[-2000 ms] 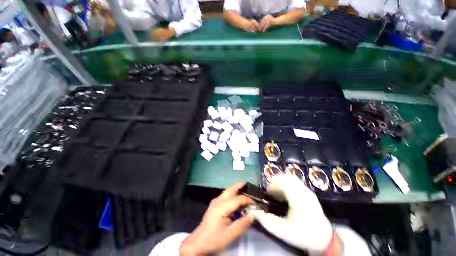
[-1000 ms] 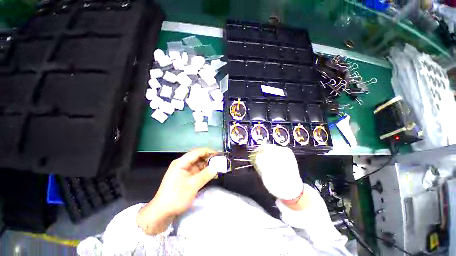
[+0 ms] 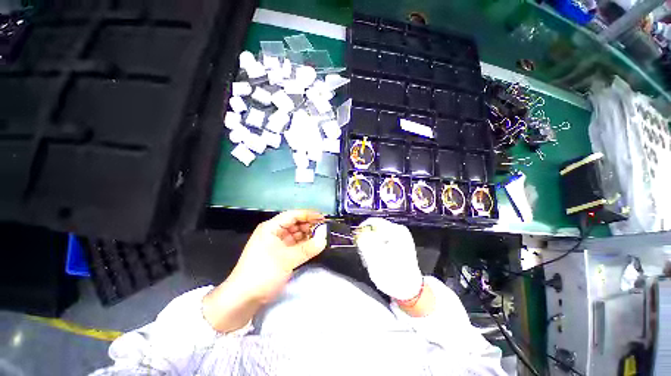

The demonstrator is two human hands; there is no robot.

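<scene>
My left hand (image 3: 276, 253), bare, holds a small round unit with a white pad (image 3: 319, 233) on it between thumb and fingers. My right hand (image 3: 388, 257), in a white glove, pinches the thin wire handles of a binder clip (image 3: 341, 236); the clip reaches to the unit, and its exact bite is too small to tell. The glossy black pocket tray (image 3: 421, 159) lies just beyond my hands, with round gold-centred units (image 3: 423, 195) in its near row and one (image 3: 362, 153) in the row behind. White pads (image 3: 283, 110) lie scattered left of it.
Clear sheets (image 3: 298, 43) lie behind the pads. Stacked large black trays (image 3: 96, 110) fill the left. Tangled binder clips (image 3: 519, 117), a white tag with a blue edge (image 3: 519, 198) and a black box with a red light (image 3: 588, 192) are right. White moulded trays (image 3: 636, 139) stand far right.
Since one second ago, the view has shifted slightly and my right hand is a little nearer the left. Two seconds ago both hands were closer together around a dark object.
</scene>
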